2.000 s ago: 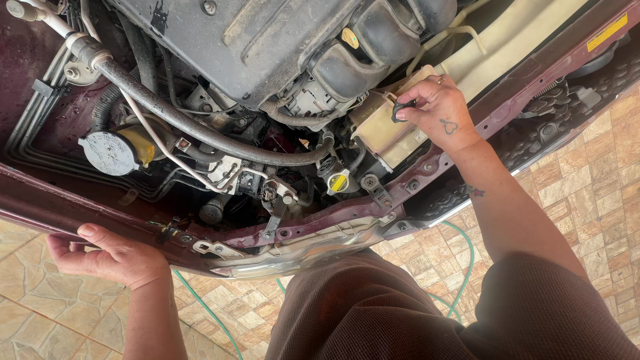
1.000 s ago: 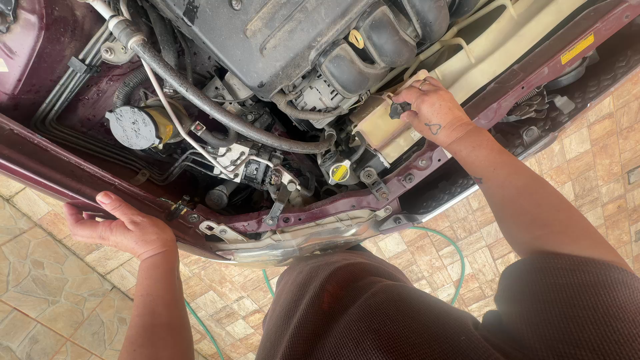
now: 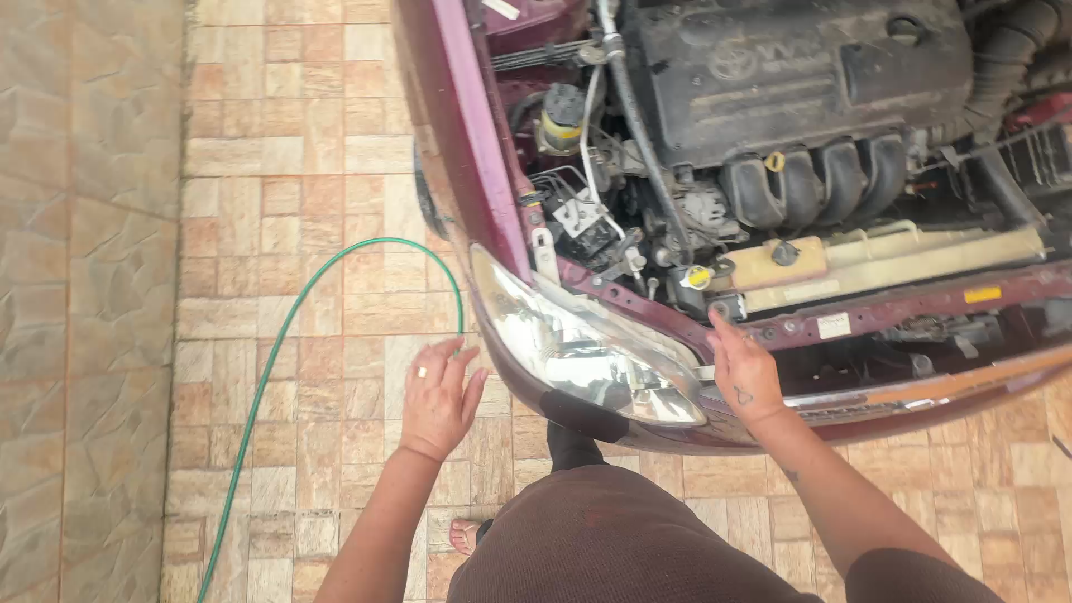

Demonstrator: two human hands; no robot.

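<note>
My left hand (image 3: 440,398) is in the air over the tiled floor, left of the car's headlight (image 3: 586,352), fingers apart and holding nothing. Just above the front edge of the engine bay, my right hand (image 3: 744,368) has nothing visible in it; its fingertips are near the front crossmember (image 3: 787,328). Beyond them a black cap (image 3: 785,253) sits on the cream plastic reservoir (image 3: 754,270). The yellow-topped radiator cap (image 3: 697,277) lies to its left. Farther back are a round-capped fluid reservoir (image 3: 563,117) and the plastic engine cover (image 3: 754,75).
A green hose (image 3: 280,322) curves over the floor tiles (image 3: 301,469) to the car's left side. A stone-tiled wall (image 3: 92,293) rises at the far left. The maroon fender (image 3: 477,142) and front bumper (image 3: 879,423) edge the open engine bay.
My right hand has let go of the black cap on the cream reservoir and moved back toward the bumper. My left hand has left the car's edge. The view has shifted left.
</note>
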